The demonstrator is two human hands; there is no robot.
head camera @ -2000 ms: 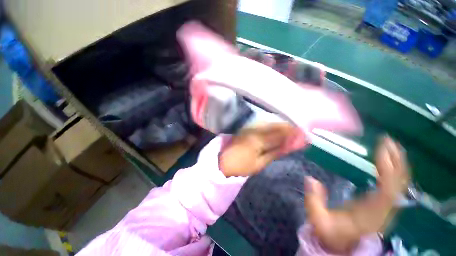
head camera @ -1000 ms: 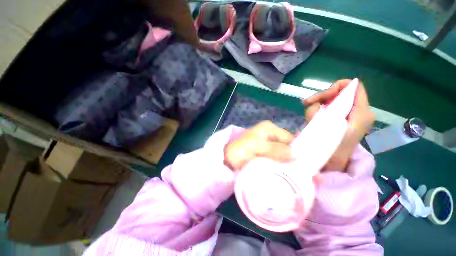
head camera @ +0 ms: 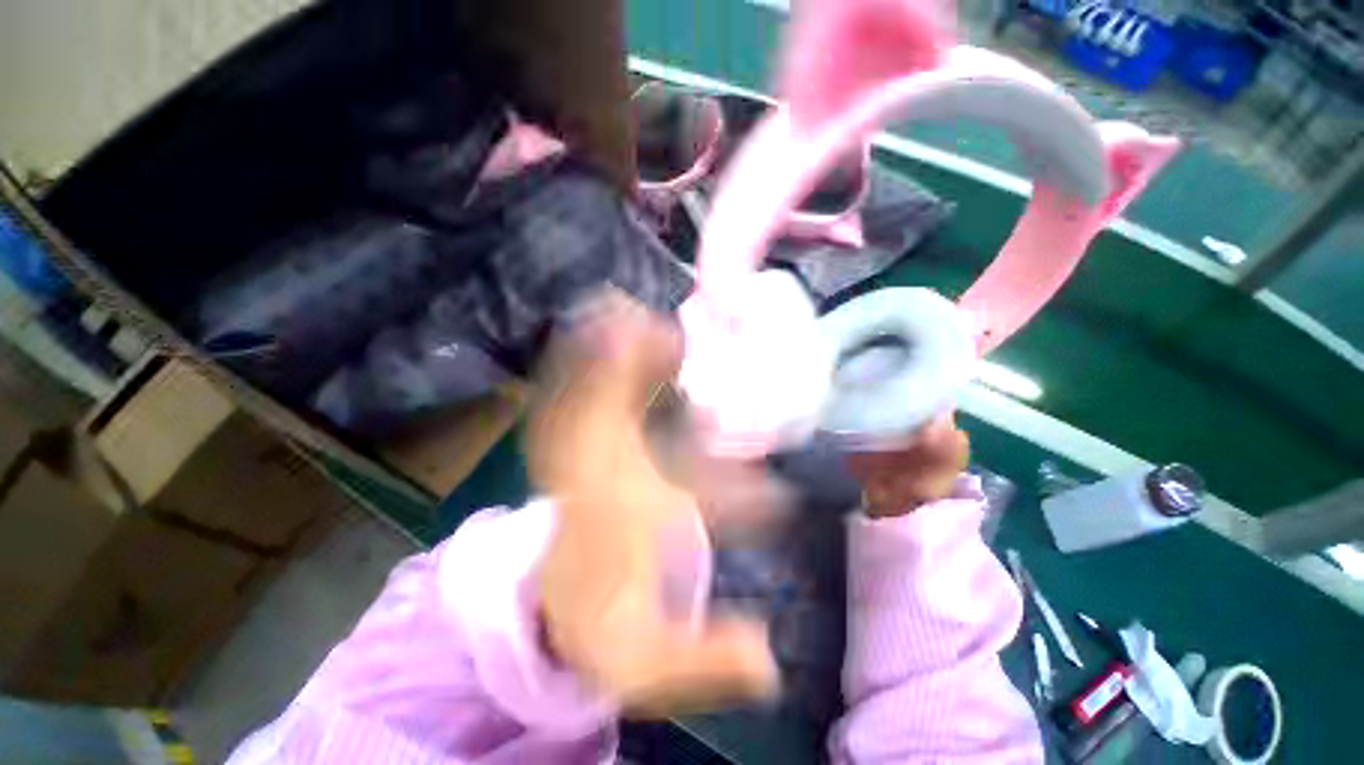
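A pink cat-ear headset [head camera: 733,224] is held up in front of me, ears pointing up and away, with its white and grey cups at the lower end. My right hand [head camera: 916,466] is under the right-hand ear cup [head camera: 898,366] and grips it; part of the fingers is hidden behind the cup. My left hand [head camera: 628,523] is blurred, beside and below the other cup, with its fingers spread and nothing seen in it. A dark dotted bag [head camera: 778,583] lies on the bench below, partly hidden by the hands.
An open carton [head camera: 127,321] at the left holds dark bags [head camera: 584,254]. More headsets [head camera: 673,135] lie on the conveyor behind. At the right are a bottle [head camera: 1107,511], a red piece [head camera: 1100,694], a white tissue [head camera: 1164,691], pointed tools and a tape roll [head camera: 1242,714]. Smaller cartons [head camera: 180,553] stand lower left.
The headset has turned from edge-on between both hands to upright, arch up. My left hand has let go and moved left. My right hand has shifted down to the cup.
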